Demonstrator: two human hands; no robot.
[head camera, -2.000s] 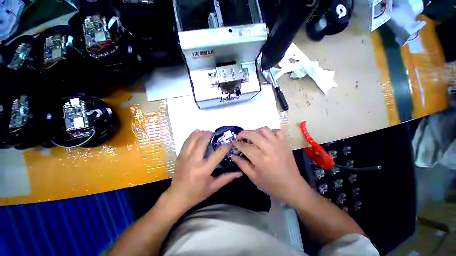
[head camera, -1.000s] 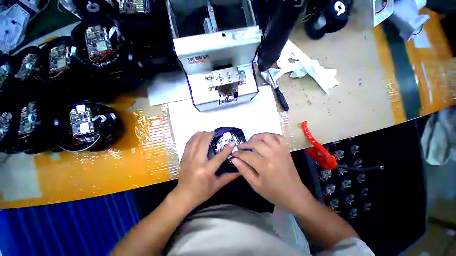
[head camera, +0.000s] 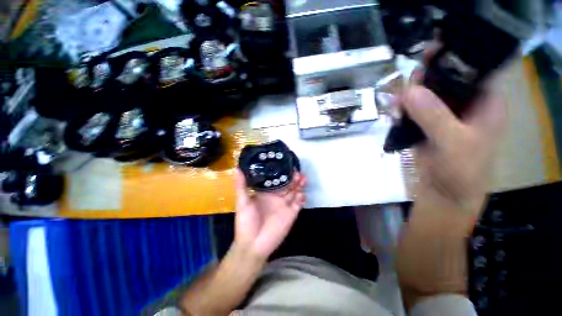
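Observation:
My left hand (head camera: 268, 213) holds a black round camera housing (head camera: 270, 166) from below, over the front edge of the bench. The housing's face points up and shows two rows of round lights with a dark centre. My right hand (head camera: 453, 139) is blurred and raised at the right, with its fingers around the thick black electric screwdriver (head camera: 459, 68). The screwdriver's dark tip end points down and left, to the right of the screw feeder (head camera: 339, 111).
Part-built cameras (head camera: 188, 141) stand in rows at the left with boards upward. White paper (head camera: 351, 173) lies in front of the feeder. A blue crate (head camera: 135, 265) is below the bench at left. A dark tray with small silvery pieces (head camera: 498, 254) is below right.
My right hand has left the housing, moved up and right and taken hold of the screwdriver. The housing is now turned with its lights up, in my left hand alone. The view has shifted left.

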